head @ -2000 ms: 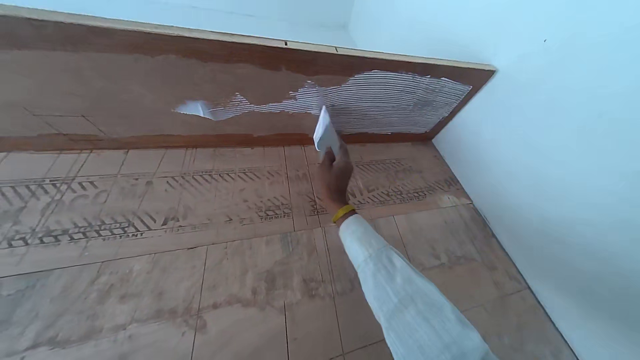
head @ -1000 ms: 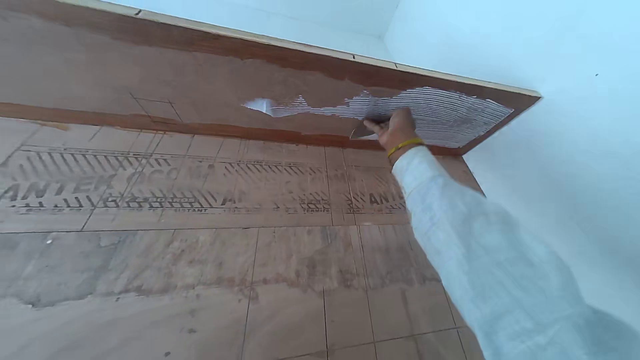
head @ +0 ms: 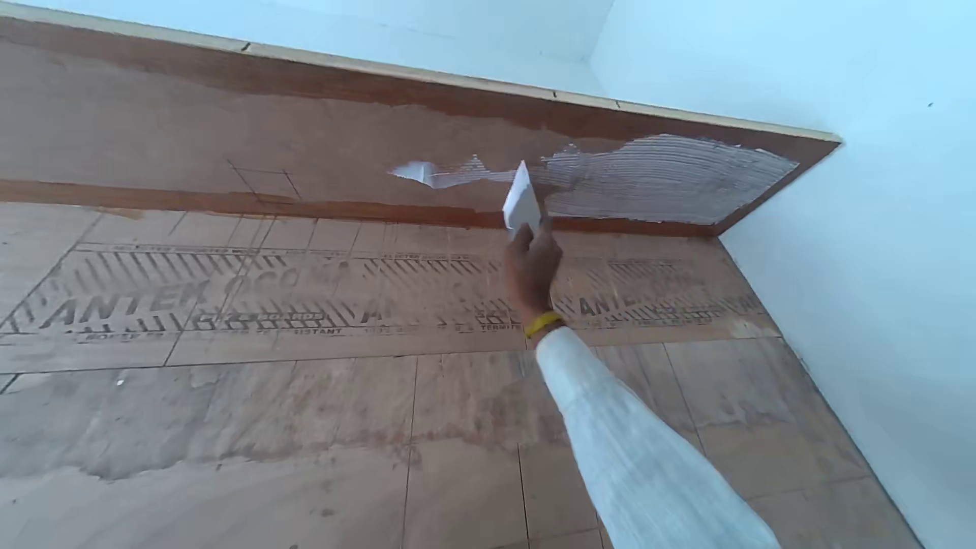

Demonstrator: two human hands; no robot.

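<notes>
My right hand (head: 534, 267), with a yellow band at the wrist and a light sleeve, grips a small flat spreader (head: 522, 200) whose face is coated white. The spreader's tip is in front of the brown plywood ledge panel (head: 328, 137); whether it touches the panel I cannot tell. White adhesive (head: 671, 179) with combed ridges covers the panel's right end. Its band thins toward the left, where a thicker smooth dab (head: 415, 174) ends it. My left hand is out of view.
Below the panel lies a large plywood surface (head: 305, 412) with printed lettering and pencil lines. A pale edge strip (head: 396, 72) with dark marks runs along the panel's top. The white wall (head: 900, 252) meets the panel's right end.
My right hand, close against the ridged adhesive a second ago, has drawn back lower, and the spreader's white-coated face shows again. The view has shifted.
</notes>
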